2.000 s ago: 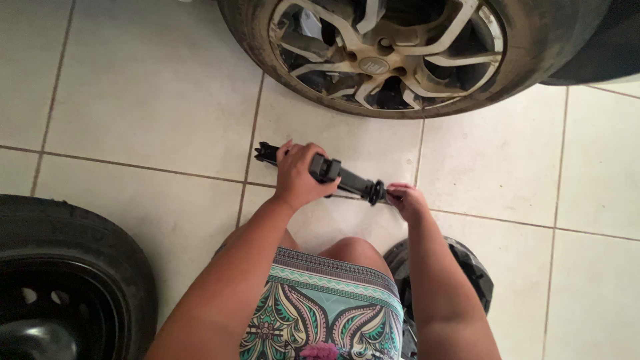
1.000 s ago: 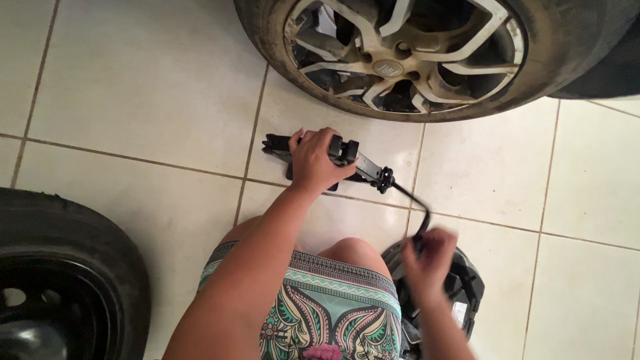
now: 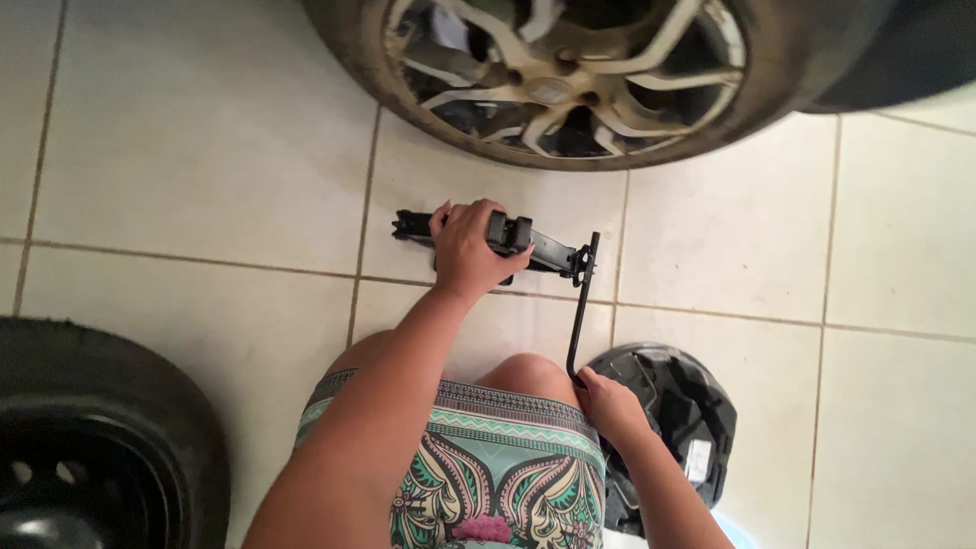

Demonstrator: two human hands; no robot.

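A black scissor jack (image 3: 550,250) lies folded low over the floor tiles, with my left hand (image 3: 474,248) gripping its middle beside the black saddle. At its right end a black metal crank handle (image 3: 581,324) crosses the jack's screw end and runs toward me. My right hand (image 3: 602,396) is closed around the bent lower end of that handle. My palm hides part of the jack's body, and the exact fit between handle and screw end is too small to tell.
Ahead of the jack stands a car wheel (image 3: 549,91) with a dusty alloy rim. A spare wheel (image 3: 191,427) with a black steel rim lies at the lower left. A black moulded plastic tray (image 3: 686,404) is on the tiles beside my right forearm.
The crank handle has swung to a different angle at the jack's right end, my right hand moving with it. My left hand has kept its hold on the jack.
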